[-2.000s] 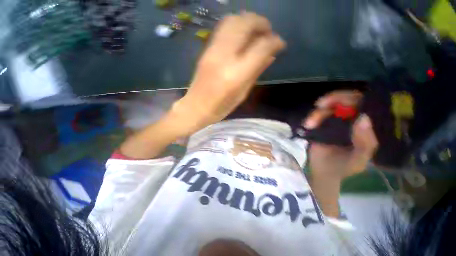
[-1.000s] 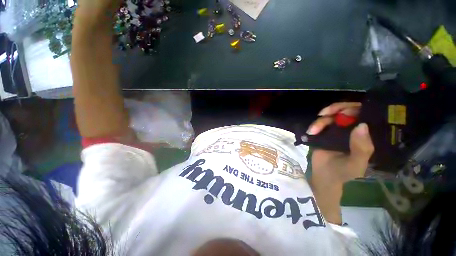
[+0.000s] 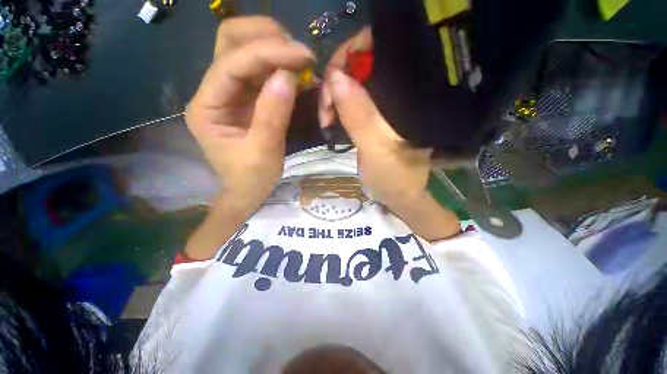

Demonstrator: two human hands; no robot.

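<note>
My left hand (image 3: 249, 109) is raised over the bench's front edge and pinches a small yellow-wrapped component (image 3: 306, 77) between thumb and fingers. Whether a small board is with it cannot be told. My right hand (image 3: 373, 131) is closed on the handle of the black soldering gun (image 3: 431, 88), by its red trigger (image 3: 360, 66). The gun's body has yellow labels and covers much of the upper right. My two hands are close together, with the component between them. The gun's soldering tip cannot be made out.
The dark bench top (image 3: 139, 80) holds a heap of dark parts (image 3: 51, 40) at the far left, a small white piece (image 3: 148, 12) and shiny small parts (image 3: 319, 24). A black mesh tray (image 3: 556, 128) with gold-yellow pieces lies right. A blue bin (image 3: 73, 201) is below the bench.
My left hand has come back from the dark heap to the middle and now holds the yellow component. My right hand and the gun have moved left and up beside it. The view has shifted right.
</note>
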